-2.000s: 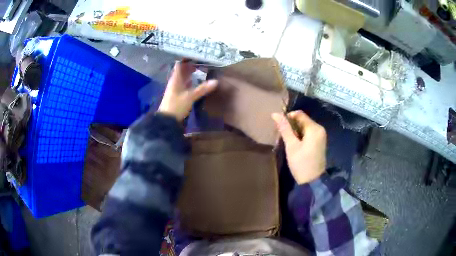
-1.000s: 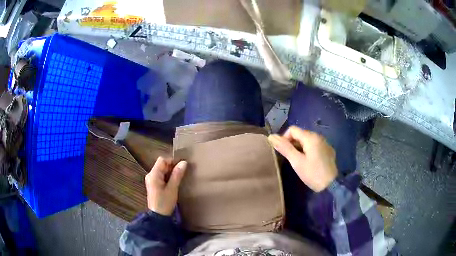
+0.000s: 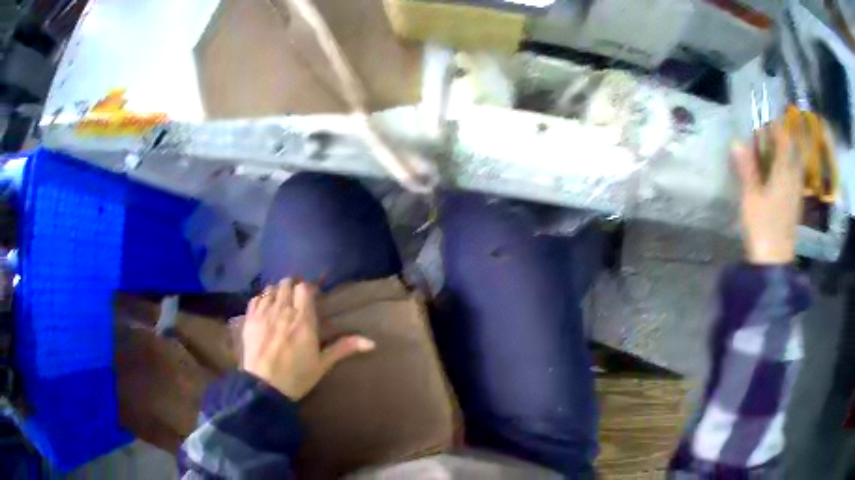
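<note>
A stack of brown cut fabric panels (image 3: 384,394) lies on my lap. My left hand (image 3: 286,342) rests on its upper left part with the thumb spread. My right hand (image 3: 771,202) is stretched out to the table's far right, beside orange-handled scissors (image 3: 814,155). The hand is blurred; whether its fingers touch a tool there cannot be told. Another brown panel (image 3: 281,66) lies on the white table, with a pale fabric strip (image 3: 342,80) across it that hangs over the table edge.
A blue crate (image 3: 70,300) stands left of my legs, with a brown panel stack (image 3: 150,375) beside it and crumpled clear plastic (image 3: 230,225) between. The overlock machine (image 3: 600,94) is on the table. More striped layers (image 3: 642,422) lie right of my legs.
My right hand has left the lap stack and reached far right over the table. My left hand has moved onto the stack. The view has shifted right, bringing the scissors into sight.
</note>
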